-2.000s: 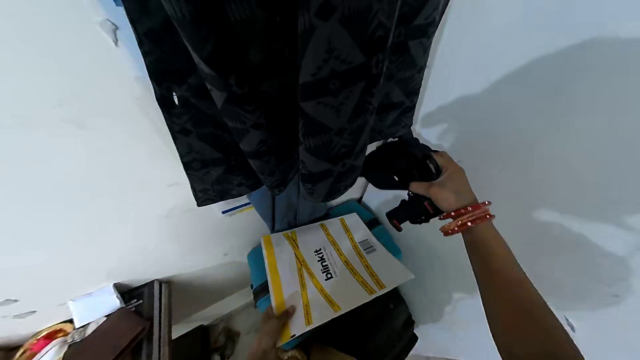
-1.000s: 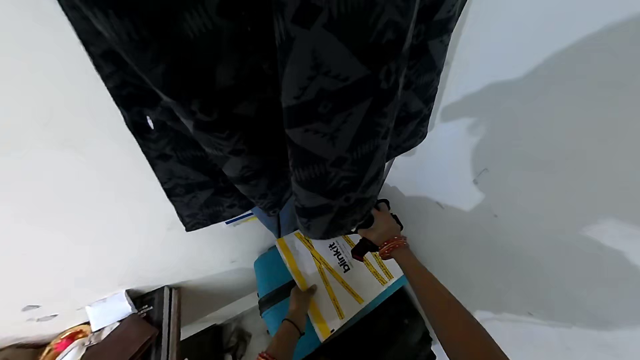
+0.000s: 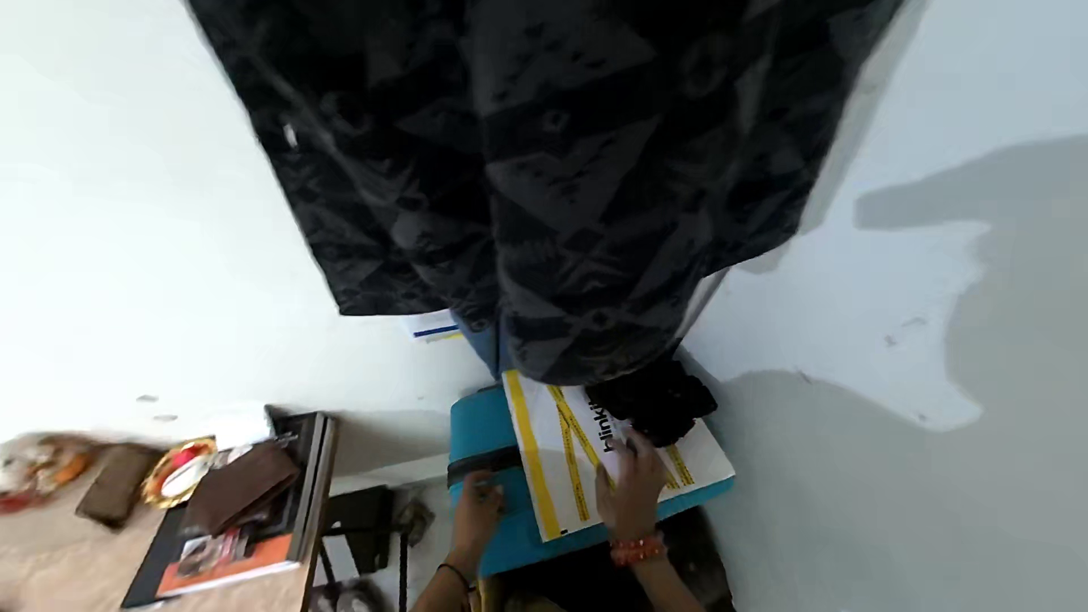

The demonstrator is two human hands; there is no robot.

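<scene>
A white paper bag with yellow stripes (image 3: 552, 463) lies on a teal case with a dark strap (image 3: 518, 552). On the bag's far right part rests a black bundled item (image 3: 659, 399), partly under the hanging cloth. My right hand (image 3: 631, 484), with red bangles at the wrist, is over the bag just below the black item; whether its fingers grip anything is unclear. My left hand (image 3: 480, 510), a dark band on its wrist, is over the teal case beside the bag's left edge, fingers apart and holding nothing visible.
Dark patterned cloth (image 3: 578, 187) hangs in front, close to the white walls. At lower left, a table (image 3: 76, 569) bears a brown wallet (image 3: 242, 489), books (image 3: 225, 565) and a small ornate round item (image 3: 178, 472). Dark items and footwear (image 3: 348, 595) are on the floor beside it.
The black item, earlier in my right hand beside the cloth, now rests on the bag. My left hand has moved off the bag's edge to the teal case.
</scene>
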